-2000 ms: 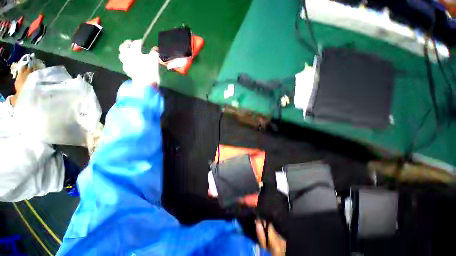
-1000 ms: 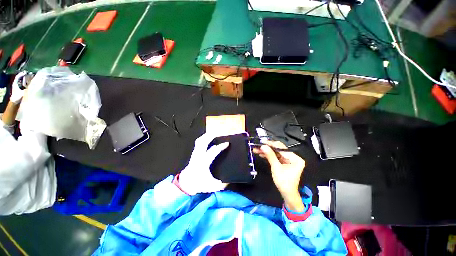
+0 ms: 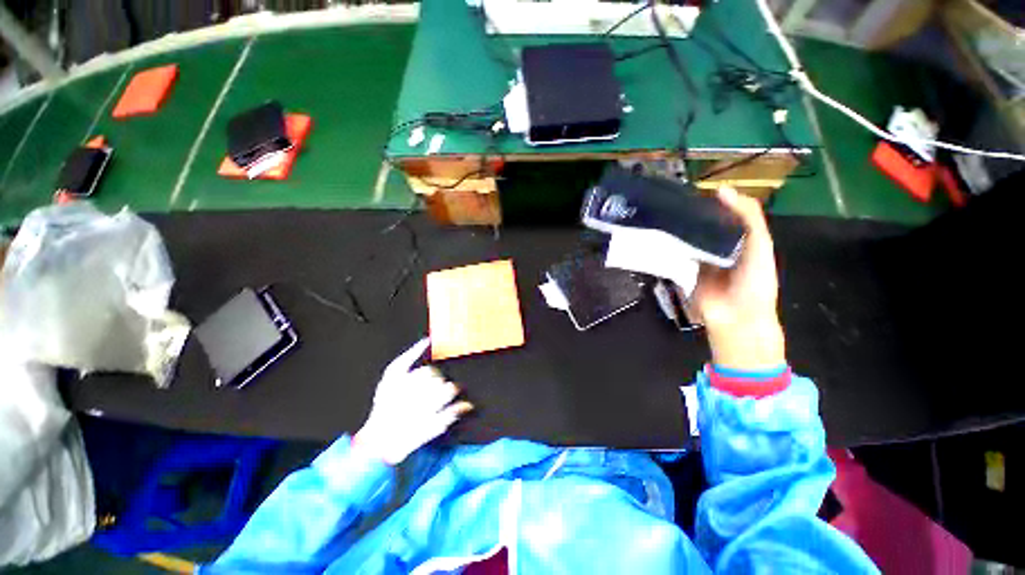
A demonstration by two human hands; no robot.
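My right hand point(image 3: 744, 294), bare, holds a black box point(image 3: 669, 216) raised and tilted at right of centre. A light ring logo shows on its front edge and a white label point(image 3: 652, 256) hangs below it. My left hand point(image 3: 414, 407), in a white glove, is empty, with its index finger at the lower left corner of the orange foam pad point(image 3: 475, 309). The pad is bare on the black bench. Another black box point(image 3: 596, 289) lies right of the pad. A further box behind my right hand is mostly hidden.
A grey-black box point(image 3: 244, 335) lies on the bench at left, near thin black leads point(image 3: 337, 303). The raised green shelf point(image 3: 450, 79) bears a box point(image 3: 570, 92) and cables. Boxes and orange pads lie on the green conveyor point(image 3: 202, 146). A translucent bag point(image 3: 90, 292) is at far left.
One second ago both hands were at a box over the orange pad. Now the pad is uncovered, my right hand holds a box up at right, and my left hand is empty. The view has shifted.
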